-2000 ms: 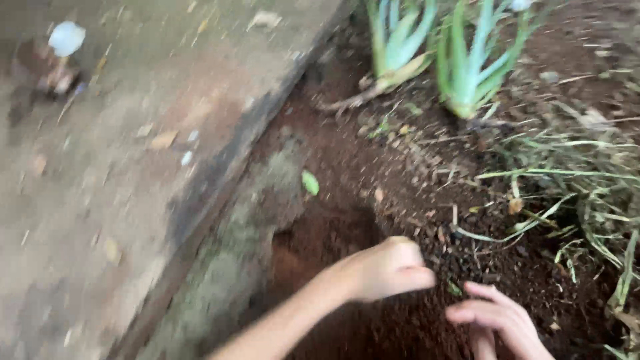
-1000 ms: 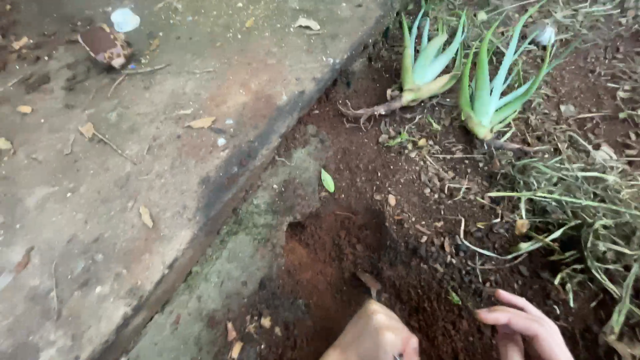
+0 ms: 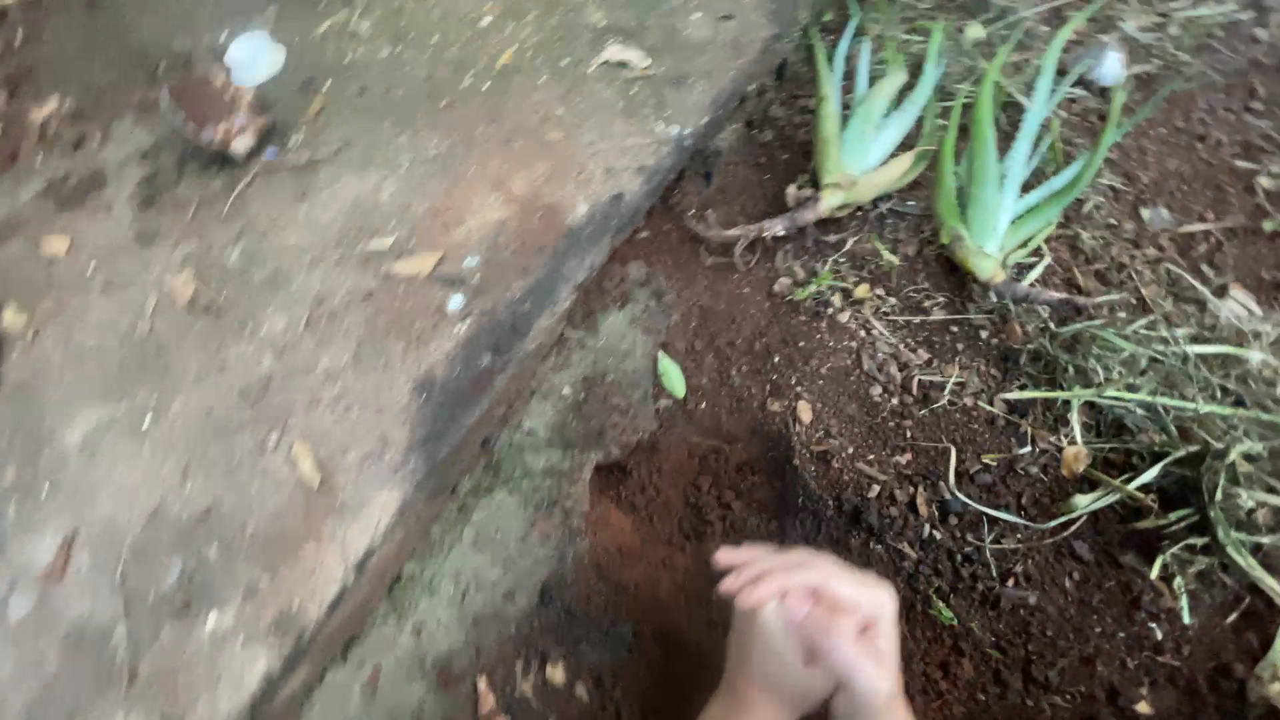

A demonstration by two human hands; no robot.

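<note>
My left hand (image 3: 762, 655) and my right hand (image 3: 845, 595) are together above the dug hollow (image 3: 690, 540) in the red-brown soil. The right hand's fingers lie across the top of the left. Motion blur and the overlap hide the palms, so I cannot tell whether either hand holds something. Beyond the hollow, two uprooted aloe plants lie on the soil: one aloe (image 3: 870, 130) with its root pointing left, the other aloe (image 3: 1010, 180) with its root towards the right.
A concrete slab (image 3: 330, 400) with a raised edge runs diagonally along the left. On it lie a brown, broken-looking object (image 3: 215, 115) and dry leaves. A green leaf (image 3: 671, 375) rests above the hollow. Dry grass (image 3: 1180, 400) is heaped at the right.
My right hand has moved left and now overlaps my left hand; one second ago they were apart. Then, a small pointed thing showed beyond my left fist; it is not visible now.
</note>
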